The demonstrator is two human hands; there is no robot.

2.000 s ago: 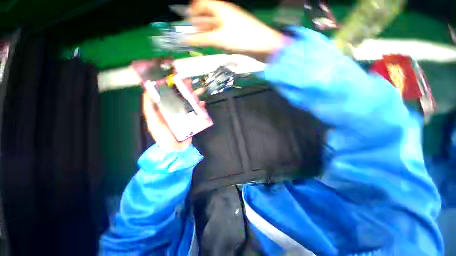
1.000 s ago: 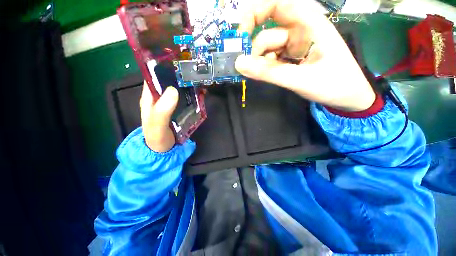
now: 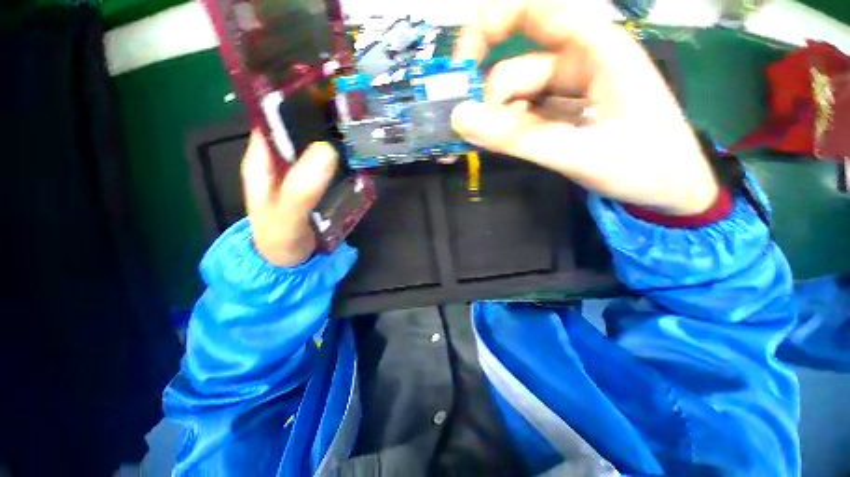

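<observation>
My left hand (image 3: 284, 200) holds a red-rimmed phone frame (image 3: 284, 79) upright and tilted, its upper end at the picture's top edge. My thumb lies on its lower part. My right hand (image 3: 568, 102) pinches a blue mainboard (image 3: 410, 116) with grey shields by its right edge, close to the frame's right side. I cannot tell if board and frame touch. A thin orange-yellow flex cable (image 3: 474, 177) hangs from the board's lower right. No tweezers can be made out. The picture is slightly blurred.
The black foam tray (image 3: 436, 233) lies below the hands on the green bench (image 3: 149, 140). A blue-white cluster of parts (image 3: 396, 42) is behind the board. A red bin (image 3: 792, 107) with small pale pieces stands at right. A dark pile fills the left side. A white strip crosses the back.
Over two seconds, my right hand came back from the bench's far side and now holds the board beside the frame. In the last second, the frame moved slightly left and up; the board moved slightly right.
</observation>
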